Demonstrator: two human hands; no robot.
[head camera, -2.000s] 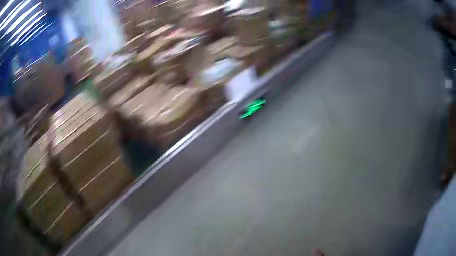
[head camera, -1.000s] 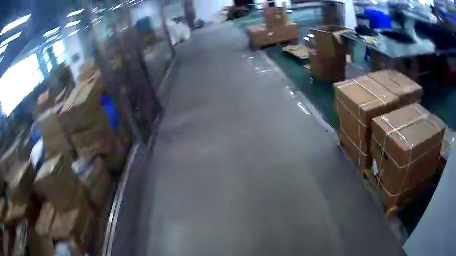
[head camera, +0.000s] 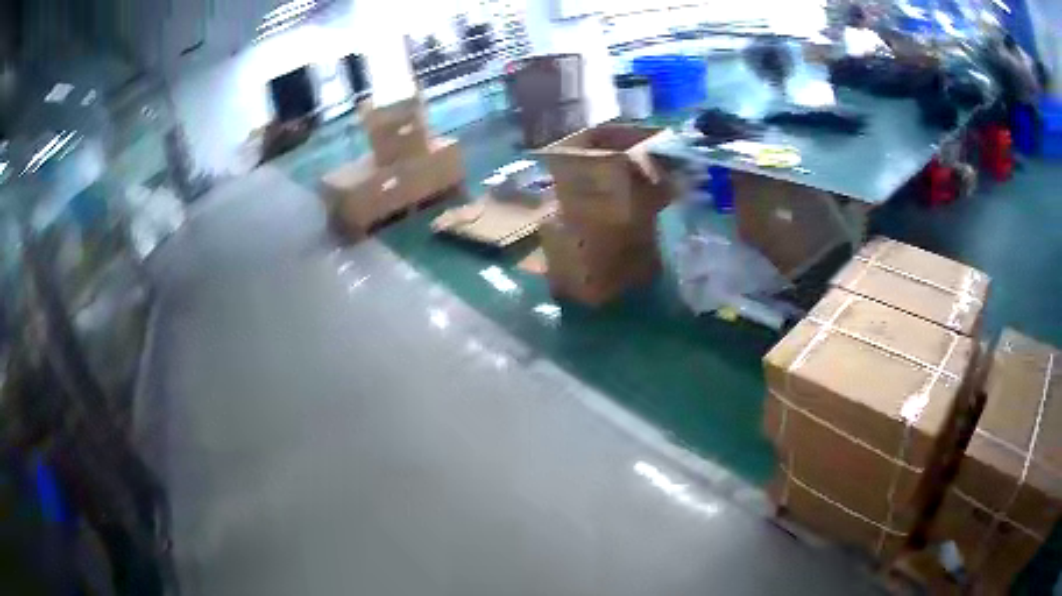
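Neither of my hands is in view. Nearest in front of me, at the lower right, stand strapped sealed cartons (head camera: 868, 431) with pale bands around them. Further off, a tall open carton (head camera: 603, 221) stands on the green floor with its flaps up. Behind it is a green-topped worktable (head camera: 850, 157) with black items (head camera: 815, 120) on it, too blurred to name. Flattened cardboard (head camera: 495, 219) lies on the floor left of the open carton.
The grey aisle (head camera: 338, 431) runs from below me to the upper left. Stacked cartons (head camera: 396, 181) stand beside it. White sacks or bags (head camera: 728, 274) lie by the table. Blue bins (head camera: 670, 82) and red stools (head camera: 996, 151) are farther back. Dark blurred shapes line the left.
The view has swung right, from blurred cartons along the left side of the aisle to the worktable area. The table, open carton and strapped cartons now show nearer and more fully.
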